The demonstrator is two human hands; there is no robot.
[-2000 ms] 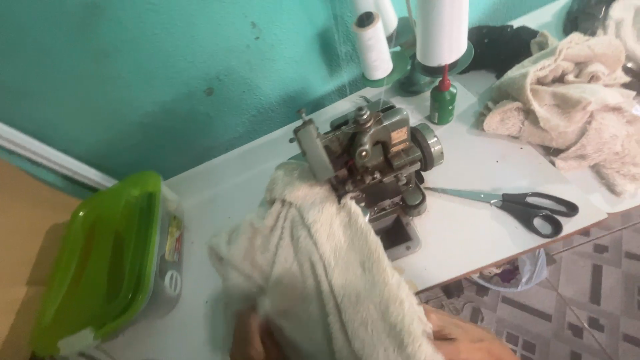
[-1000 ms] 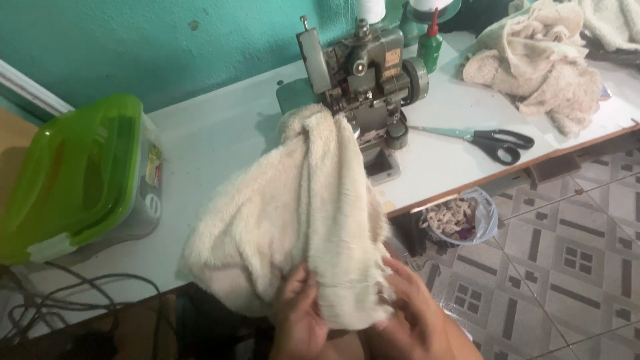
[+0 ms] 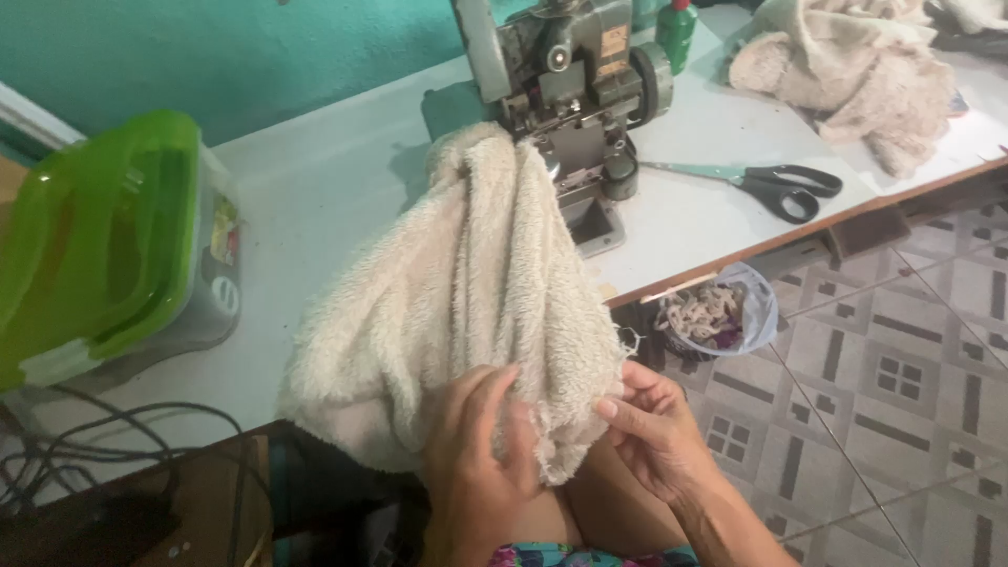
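Note:
A cream fleece cloth (image 3: pixel 472 315) hangs in folds from the sewing machine (image 3: pixel 567 102) over the table edge to my lap. Its far end lies against the machine, though the needle area is partly covered. My right hand (image 3: pixel 650 429) pinches the cloth's frayed right edge between thumb and fingers. Over the lower middle of the fabric is my left hand (image 3: pixel 484 449), blurred, fingers somewhat spread; whether it grips the cloth is unclear. Black-handled scissors (image 3: pixel 776 187) lie right of the machine, blades toward it.
At the left stands a plastic box with a green lid (image 3: pixel 102 236), with black cables (image 3: pixel 142 449) below it. More fleece (image 3: pixel 858 79) and a green bottle (image 3: pixel 676 35) are at the back right. A lined bin of scraps (image 3: pixel 717 311) stands below the table edge.
The view has shifted. My right hand, beside the cloth's edge a second ago, now pinches it. My left hand has moved over the lower part of the cloth.

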